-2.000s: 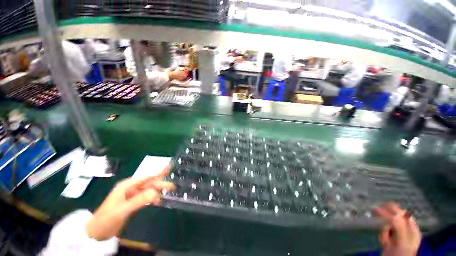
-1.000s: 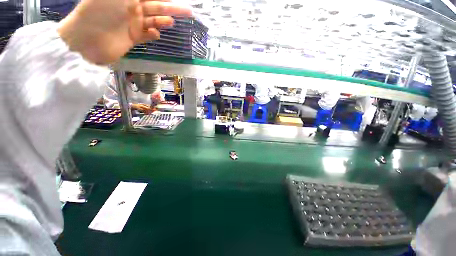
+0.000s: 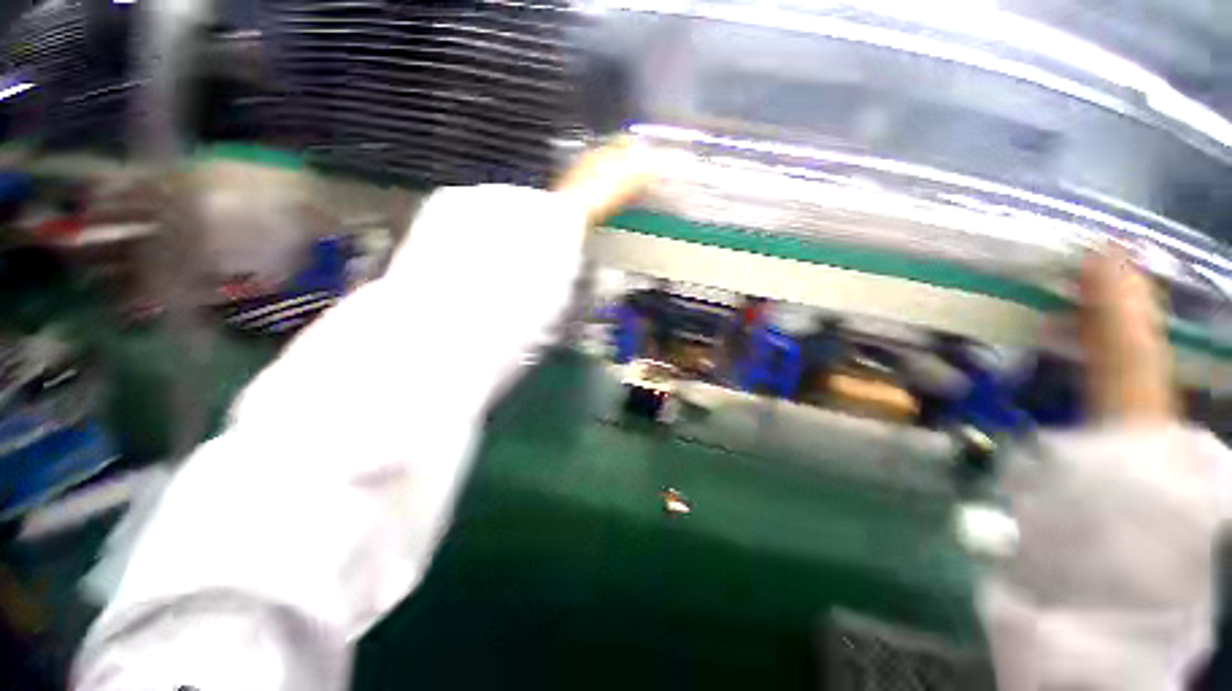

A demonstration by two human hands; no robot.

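Both arms are raised towards the upper shelf (image 3: 811, 266), and the view is heavily blurred. My left hand (image 3: 604, 178) is at the left end of a pale, shiny, layered shape (image 3: 865, 203), possibly clear trays, at shelf height. My right hand (image 3: 1124, 331) is upright near its right end. The blur hides whether either hand grips it. The corner of a grey pocketed tray stack (image 3: 892, 657) shows at the bottom edge, on the green bench (image 3: 608, 594).
A tall stack of dark trays (image 3: 419, 81) stands on the shelf at upper left. A small orange-white part (image 3: 674, 502) and a small dark device (image 3: 649, 400) are on the bench. A blurred post (image 3: 176, 243) is at left. Blue stools (image 3: 770, 358) show beyond.
My left hand has moved right and my right hand has come into view, raised at the right. The view has shifted, so the grey tray stack is mostly out of the picture.
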